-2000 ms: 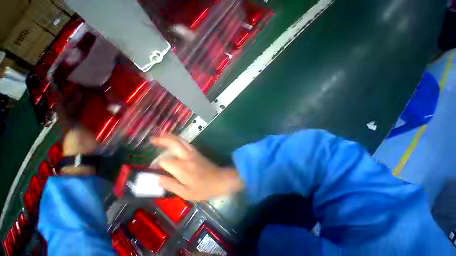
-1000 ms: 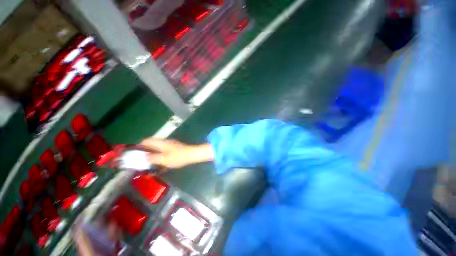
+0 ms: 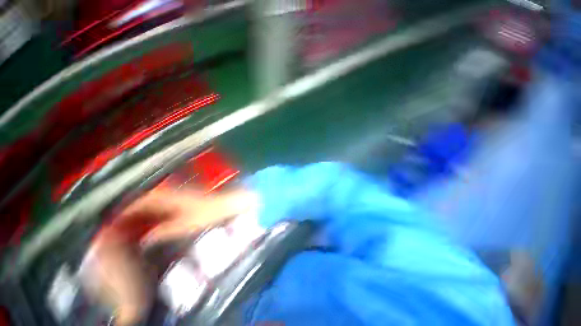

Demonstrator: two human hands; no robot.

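The frame is heavily blurred. My right hand (image 3: 185, 213) reaches in from the right over the clear tray. My left hand (image 3: 118, 274) is at the lower left, its fingers close to those of my right hand. A dark red patch shows between the hands; whether either hand grips it is unclear. Phone units with white labels (image 3: 181, 284) lie in the clear tray (image 3: 239, 286) below my right wrist. A plain red unit (image 3: 213, 169) shows above my right hand.
Rows of red parts (image 3: 134, 127) lie on the green conveyor beyond the pale rail (image 3: 236, 119). A grey post (image 3: 271, 51) rises from the rail. Red stacks stand behind it. A blue stool (image 3: 446, 149) and part of another person (image 3: 503, 95) are at the upper right.
The view has turned, and the post now appears farther right. My left hand has come up beside my right. The unit with a white label in my right hand is no longer clearly visible.
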